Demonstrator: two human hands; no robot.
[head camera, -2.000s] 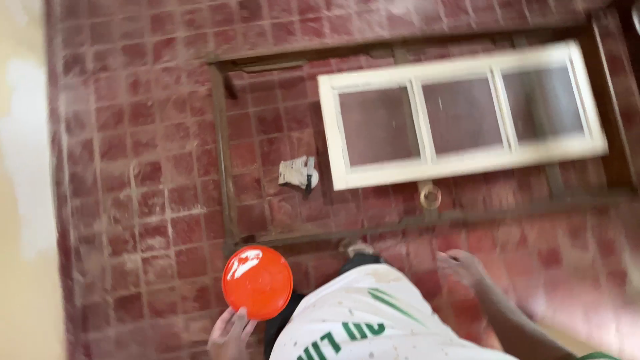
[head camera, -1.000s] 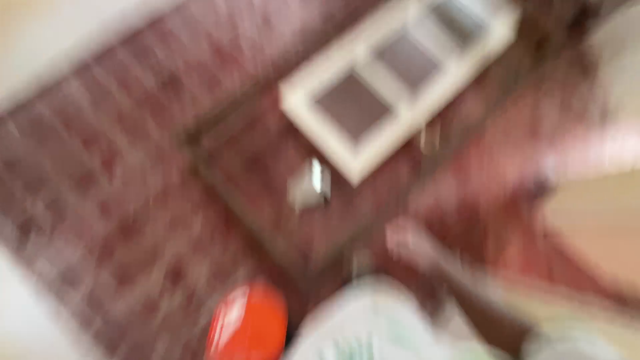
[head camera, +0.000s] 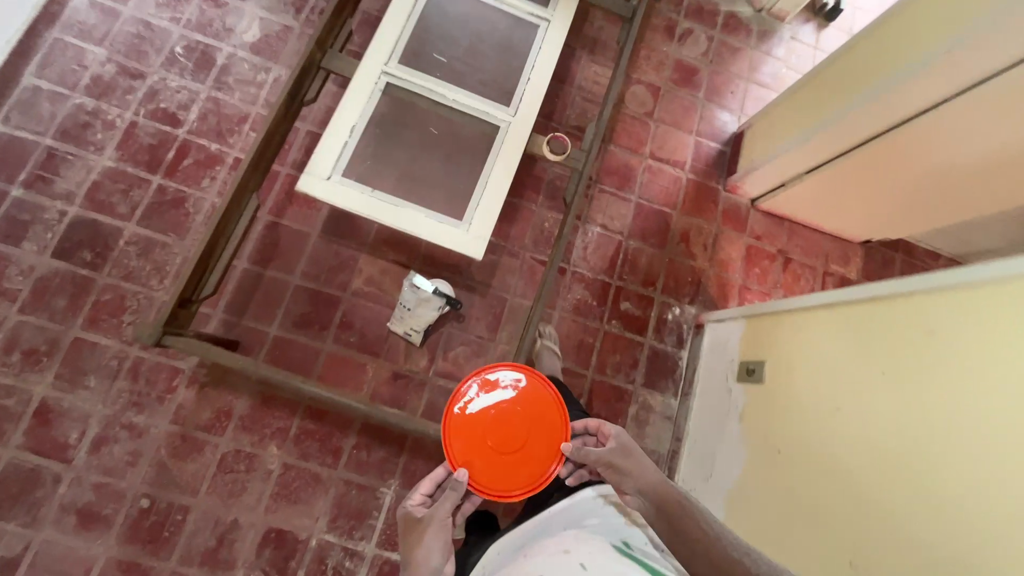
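Observation:
I hold a round orange plastic lid (head camera: 506, 432) level in front of my shirt, with white smears on its upper face. My left hand (head camera: 436, 508) grips its lower left rim between thumb and fingers. At its right rim, my right hand (head camera: 606, 460) has thumb and fingertips on the edge. Beyond the lid, a putty knife (head camera: 436, 291) lies across a bag (head camera: 414, 310) that bears writing, beside a round white object (head camera: 442, 286). A white window sash with glass panes (head camera: 494, 196) rests over a dark wooden frame (head camera: 296, 390).
A roll of tape (head camera: 556, 146) sits on a crosspiece of the wooden frame. A yellow wall with a switch or socket plate (head camera: 750, 371) rises at the right, and a pale panel (head camera: 872, 152) stands behind it. Red tiles (head camera: 104, 384) cover the floor.
My right hand, apart from the lid two seconds ago, is now at its right rim. The lid is now held by both hands in front of my body. The view has turned strongly.

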